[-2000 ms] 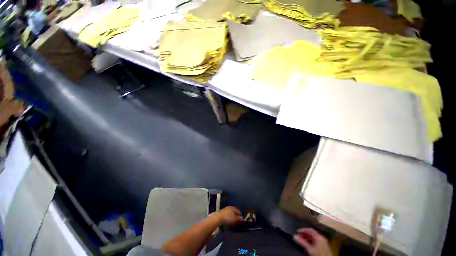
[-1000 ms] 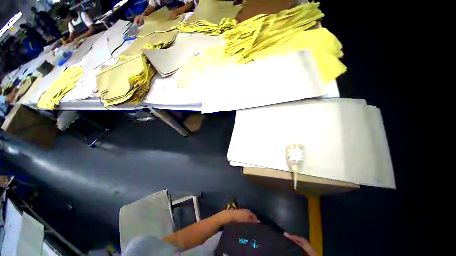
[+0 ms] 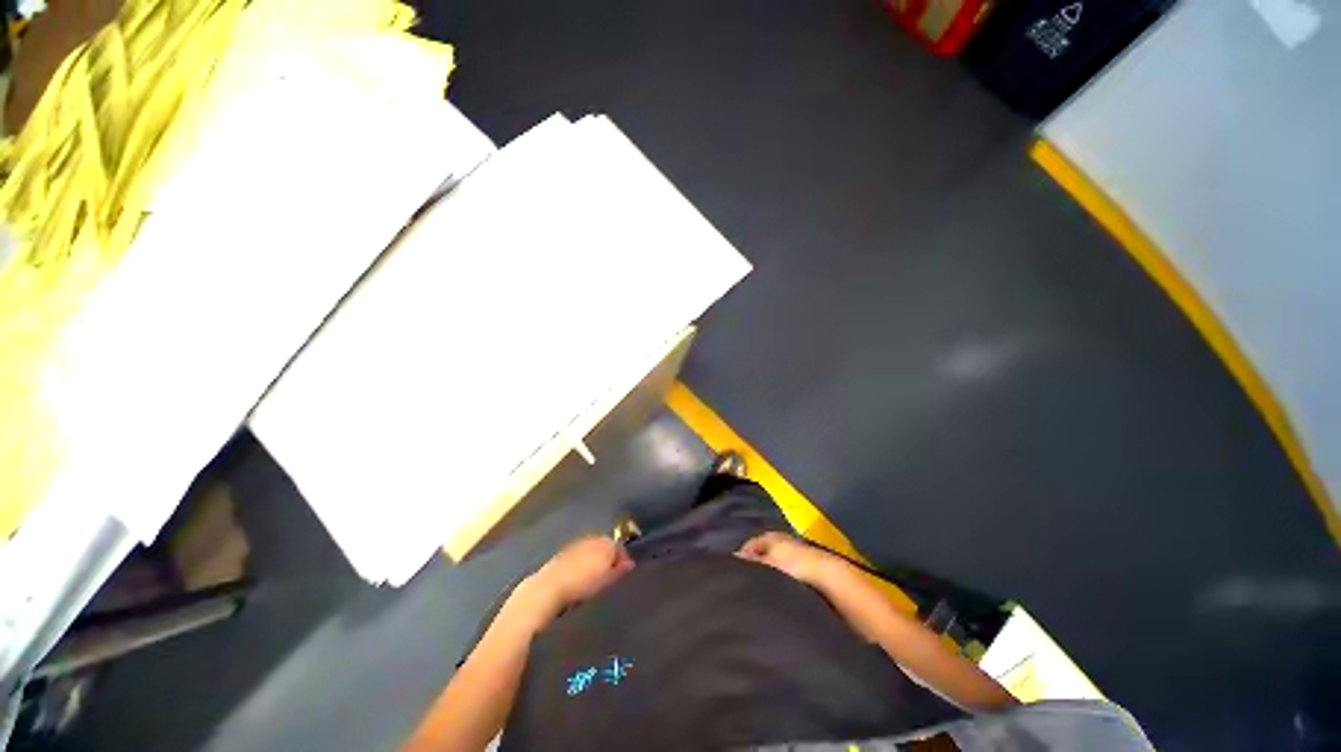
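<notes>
My left hand (image 3: pixel 585 567) and my right hand (image 3: pixel 785 554) are low in front of my body, at the edge of a dark apron (image 3: pixel 691 632) with small blue print. The fingers of each hand are closed on the apron's edge. A stack of glaring white boards (image 3: pixel 515 294) lies ahead to the left on a brown carton (image 3: pixel 633 411). A thin pale nozzle-like tip (image 3: pixel 583 448) sticks out over the boards' near edge; its body is lost in glare.
Yellow leather strips (image 3: pixel 103 132) and a large white board (image 3: pixel 294 221) lie on the worktable at left. Dark floor (image 3: pixel 941 353) with a yellow line (image 3: pixel 735 441) is at centre and right. A red carton (image 3: pixel 941 18), a black container (image 3: pixel 1052 52) and a pale surface (image 3: pixel 1235 147) are upper right.
The view has swung right, so the table and board stack now sit further left. Both hands remain at the apron; more of the forearms and the right-hand floor show.
</notes>
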